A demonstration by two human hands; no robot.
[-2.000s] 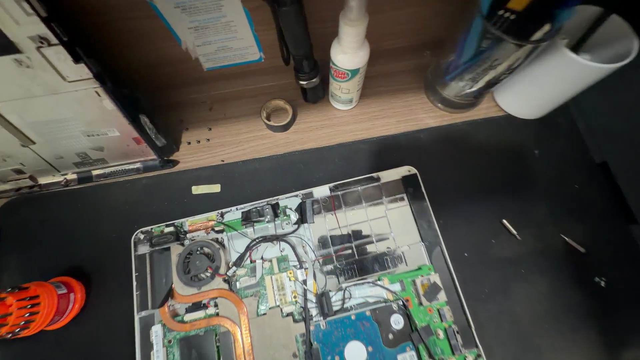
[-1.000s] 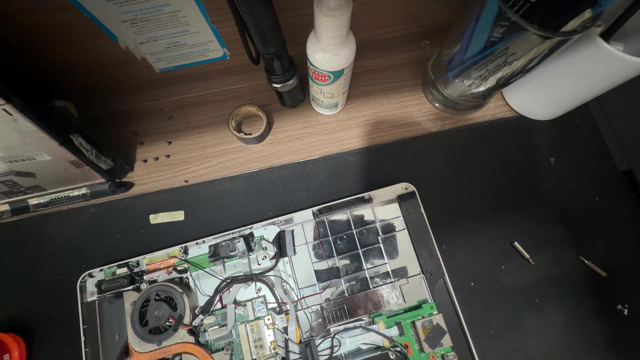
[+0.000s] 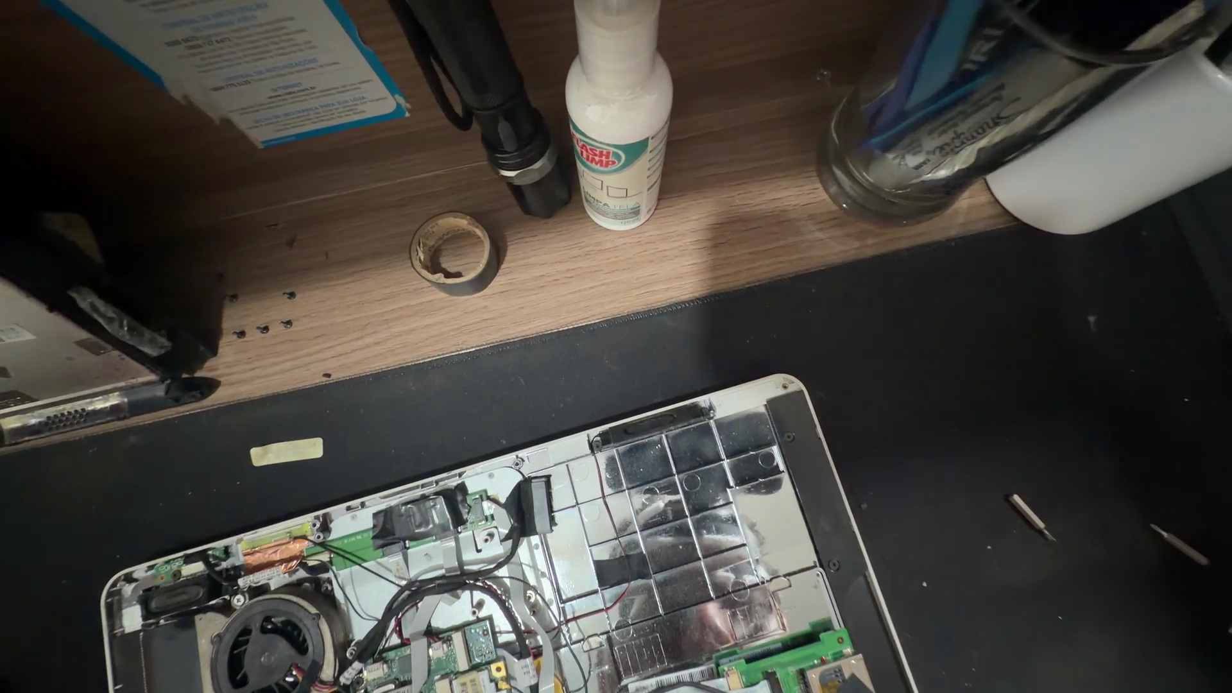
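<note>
Neither of my hands shows in the head view. An opened laptop chassis (image 3: 703, 500) lies on the black mat (image 3: 953, 404), its lower part cut off by the frame. Inside it are a cooling fan (image 3: 269, 647), black cables (image 3: 452, 580), a green circuit board (image 3: 789, 652) and shiny metal shielding. Two small screwdriver bits (image 3: 1031, 517) (image 3: 1180, 545) rest on the mat to its right. A pale yellow strip (image 3: 287, 451) lies beyond its upper left edge.
Along the wooden shelf (image 3: 366, 327) are a tape roll (image 3: 454, 254), a black flashlight (image 3: 515, 144), a white bottle (image 3: 619, 135), a glass holder (image 3: 890, 164) and a white cup (image 3: 1116, 144). Several small screws (image 3: 263, 329) lie near another device (image 3: 58, 337) at the left.
The view has shifted closer to the shelf and laptop's upper part; the orange tool holder at the left has gone out of frame. Nothing on the mat has plainly moved.
</note>
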